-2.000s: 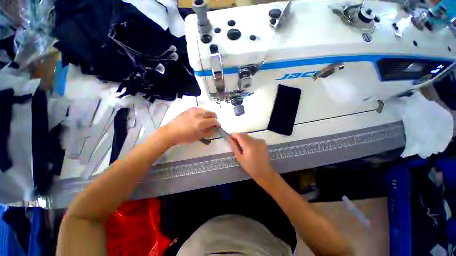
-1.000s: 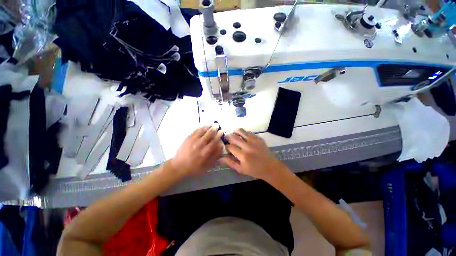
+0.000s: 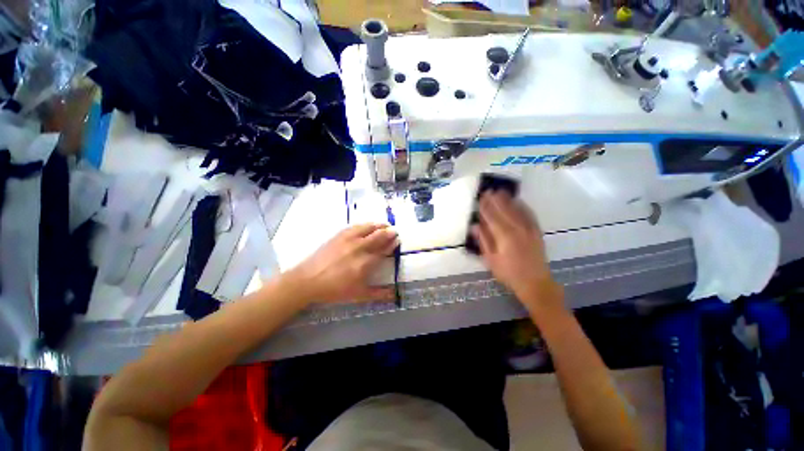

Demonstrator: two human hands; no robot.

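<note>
My left hand [image 3: 353,264] lies flat at the table's front edge, left of and below the needle, over a narrow dark strip [image 3: 398,280] whose edge shows along the fingers. My right hand [image 3: 511,238] is on the small dark fabric piece [image 3: 495,183] right of the presser foot [image 3: 423,207]; it is slightly blurred, and the fingertips cover the middle of the piece. The white sewing machine [image 3: 547,106] stands behind both hands. What lies under my left palm is hidden.
Pale strips [image 3: 251,242] and one dark strip [image 3: 199,247] lie fanned at left. A dark garment heap [image 3: 203,79] is at upper left. White cloth [image 3: 736,247] hangs at the right end. A printed ruler strip [image 3: 564,275] runs along the front edge. A red bag [image 3: 216,414] is below.
My hands have moved apart. My right hand has gone right onto the dark piece. My left hand stays near the front edge, now flat over the narrow dark strip.
</note>
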